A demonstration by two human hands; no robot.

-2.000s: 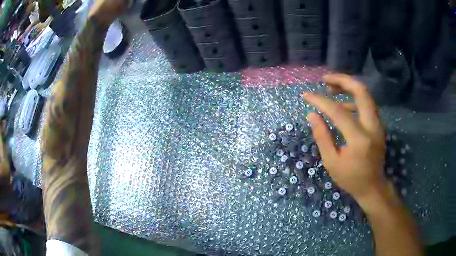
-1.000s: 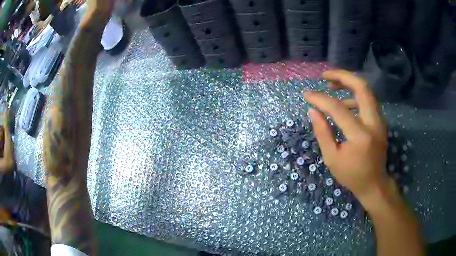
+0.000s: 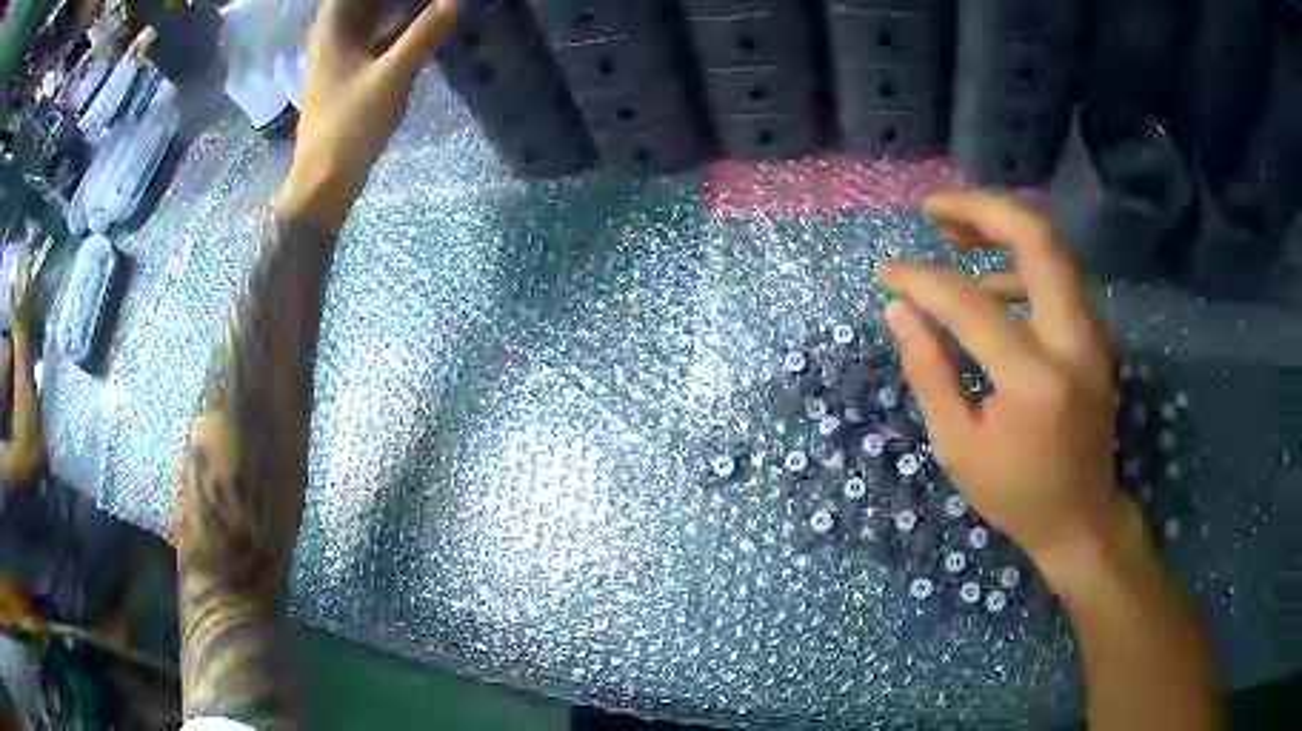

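Note:
My left hand (image 3: 357, 107) is at the top left, its fingertips cut off by the frame's edge. Thumb and fingers are spread beside the leftmost dark stack; something dark shows between them, and I cannot tell if it is held. My right hand (image 3: 1014, 379) hovers over the right part of the small buttons, fingers apart and curved, with nothing seen in it. The dark buttons with pale round tops (image 3: 874, 446) lie loose beside and partly under that hand. Dark stacked housings (image 3: 757, 86) stand in ribbed columns along the far edge.
Shiny bubble wrap (image 3: 571, 500) covers the bench. A pink patch (image 3: 814, 186) lies in front of the stacks. Pale blue-grey parts (image 3: 93, 300) lie at the far left. Part of another person's arm (image 3: 24, 400) shows at the left edge. Green floor (image 3: 386, 686) shows below the bench.
My left hand has come down and to the right, towards the leftmost stack, and more of it shows. My right hand has kept nearly the same pose. The view has shifted slightly.

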